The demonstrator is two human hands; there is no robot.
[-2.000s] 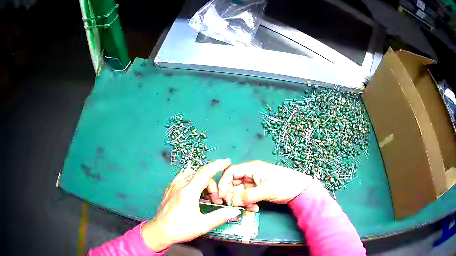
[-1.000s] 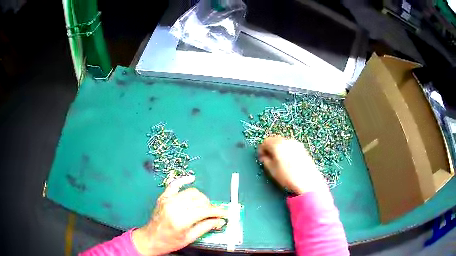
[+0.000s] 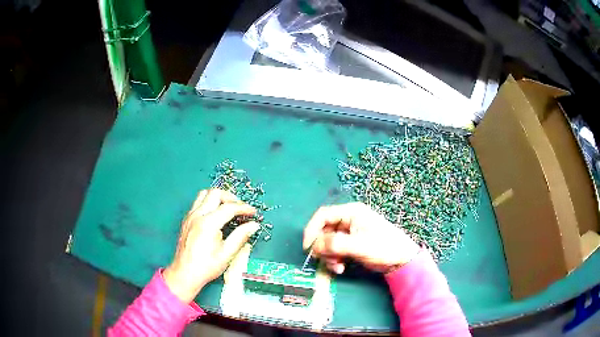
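Note:
The green circuit board (image 3: pixel 279 271) lies near the front table edge between pale cream strips of a holder (image 3: pixel 231 295). A dark reddish block (image 3: pixel 295 299) sits at its lower right. My right hand (image 3: pixel 358 238) is just above the board's right end, its fingers pinching a component whose silvery leg (image 3: pixel 308 259) points down to the board. My left hand (image 3: pixel 214 238) is at the lower part of the small component pile (image 3: pixel 238 185), thumb and fingers close together; whether it holds a component is hidden.
The large component pile (image 3: pixel 414 184) lies at the right beside the open carton (image 3: pixel 526 191). A silver-grey frame (image 3: pixel 263 84) with a crumpled clear plastic bag (image 3: pixel 296 33) is at the back. A green post (image 3: pixel 135 49) stands at the back left.
My right hand has moved from the large pile back to the board with a component. My left hand has lifted off the board and moved up-left to the small pile, uncovering the board.

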